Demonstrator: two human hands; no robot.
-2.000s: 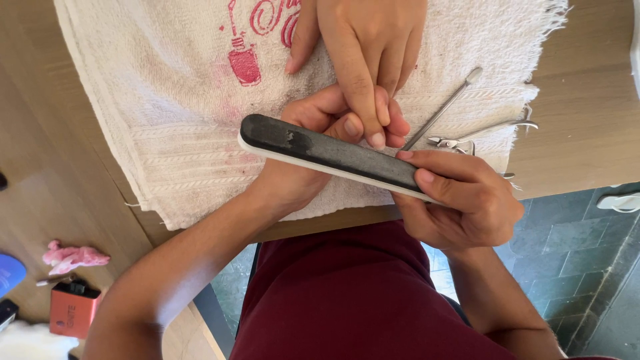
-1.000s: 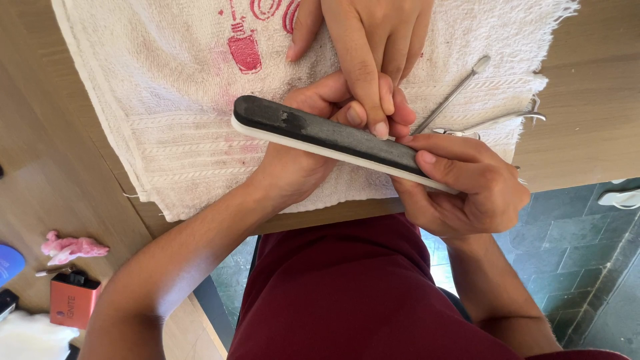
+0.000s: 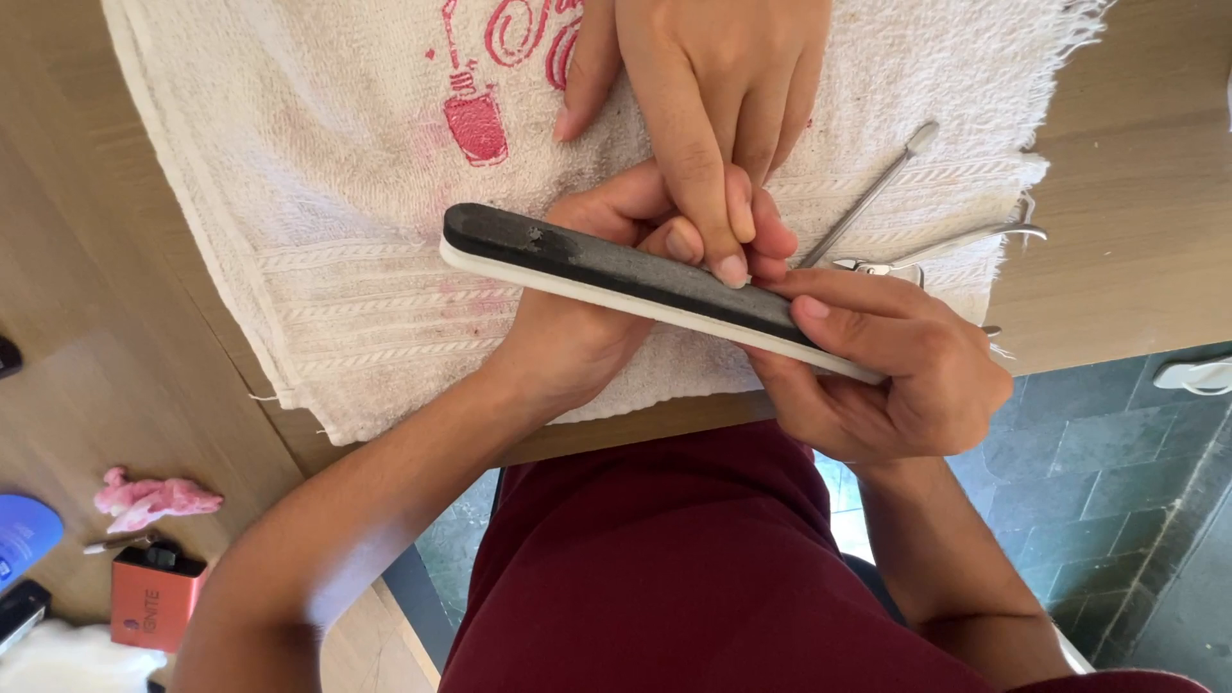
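My right hand (image 3: 890, 361) grips the right end of a nail file block (image 3: 616, 279), dark grey on top with a white underside. The file slants across the middle, its upper face by the fingertip of another person's hand (image 3: 717, 87). My left hand (image 3: 597, 279) holds a finger of that hand from below, partly hidden behind the file. A white towel (image 3: 366, 221) with a pink nail-polish print lies under the hands. On it, right of the fingers, rest a metal cuticle pusher (image 3: 871, 192) and metal cuticle nippers (image 3: 938, 252), partly covered by my right hand.
The towel lies on a wooden table (image 3: 1136, 192). At the lower left are a crumpled pink cloth-like piece (image 3: 154, 499), an orange box (image 3: 154, 602), a blue object (image 3: 24, 539), a dark object (image 3: 21, 611) and white fluffy material (image 3: 77, 659). Grey floor tiles (image 3: 1107, 452) show below the table edge.
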